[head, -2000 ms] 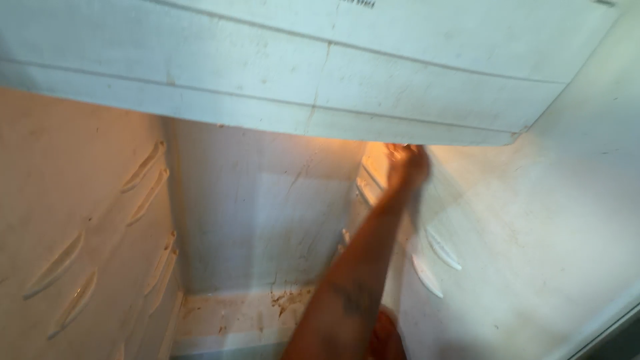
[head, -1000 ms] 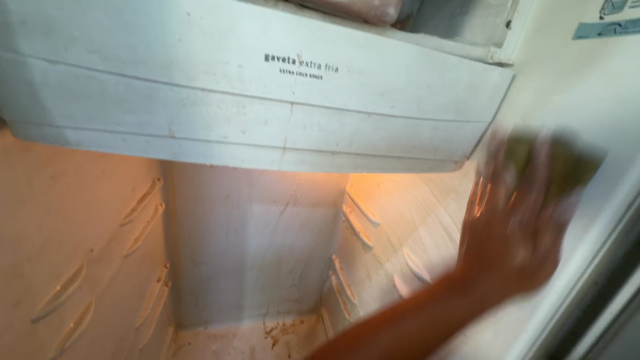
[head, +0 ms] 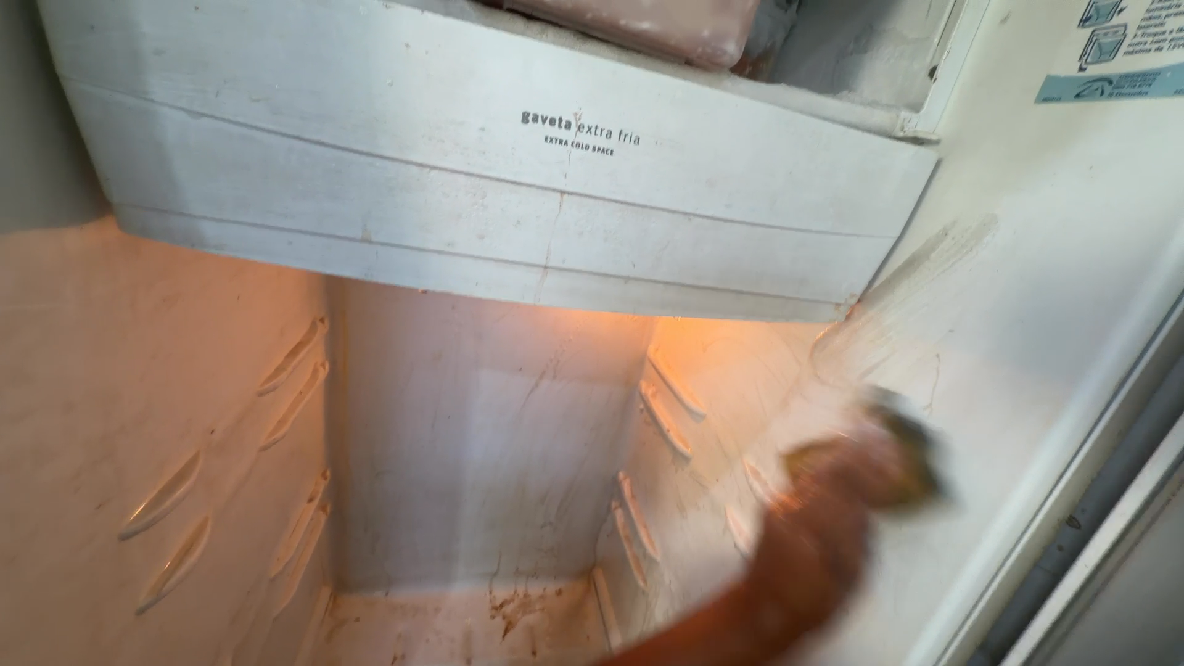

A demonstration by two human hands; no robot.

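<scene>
My right hand point(head: 832, 490), blurred, grips a yellowish-green and dark sponge point(head: 911, 458) against the right inner wall point(head: 999, 370) of a refrigerator. Smeared streaks mark that wall above the hand, beside the corner of a white drawer front point(head: 481, 213) that bears printed writing. Under the drawer, the back panel point(head: 481, 444) shows brown drips, and the refrigerator's floor point(head: 444, 624) has brown stains. My left hand is not in view.
Moulded shelf ridges stand out from the left wall point(head: 222, 435) and the right wall. A pinkish frosted package point(head: 647, 28) lies in the compartment above the drawer front. A printed label point(head: 1110, 88) is at the upper right, and the refrigerator's edge point(head: 1064, 536) runs along the right.
My right hand has moved from deep under the drawer out to the right wall, then lower along it with the sponge. The view has tilted, showing more above the drawer front.
</scene>
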